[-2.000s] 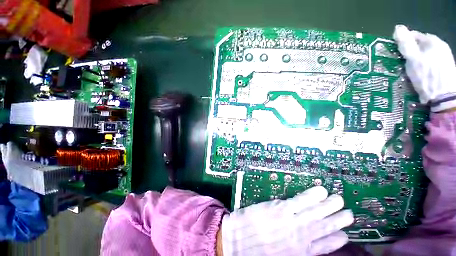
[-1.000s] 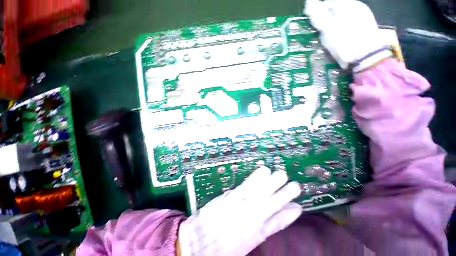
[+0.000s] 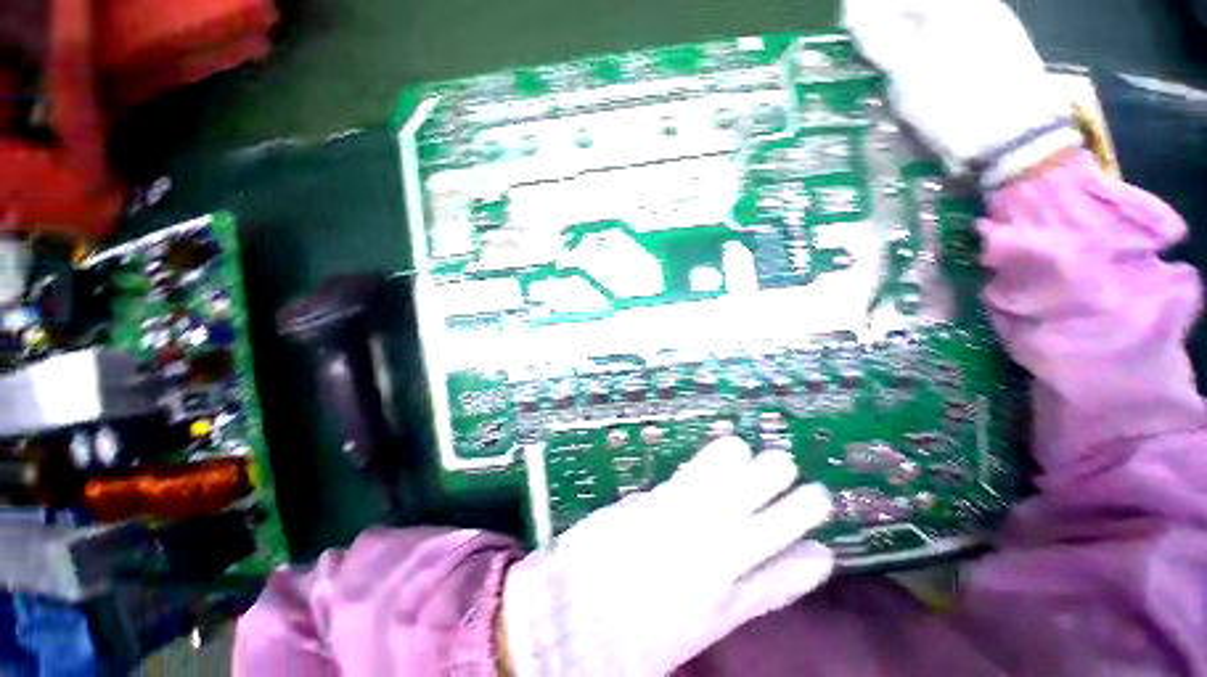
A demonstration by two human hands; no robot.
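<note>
A large green circuit board [image 3: 874, 437] lies solder side up in front of me, with bright silver areas and glare. My left hand [image 3: 675, 562], in a white glove, lies flat over its lower edge with the fingers somewhat spread; its thumb is not distinct. My right hand [image 3: 946, 79], also gloved, is at the upper right corner with its fingers closed at the edge; the fingertips are near the picture's top and blurred.
A black handheld scanner [image 3: 347, 370] lies left of the board. Farther left is a component-side-up board [image 3: 172, 311] with an orange coil and silver heat sinks. Red blocks [image 3: 172, 60] are at the upper left, a pale card [image 3: 1075, 95] behind my right wrist. Blue fabric shows lower left.
The view has shifted, so the board, scanner and neighbouring board sit farther left than two seconds ago. Both hands keep about the same places on the board. The pale card now shows at right.
</note>
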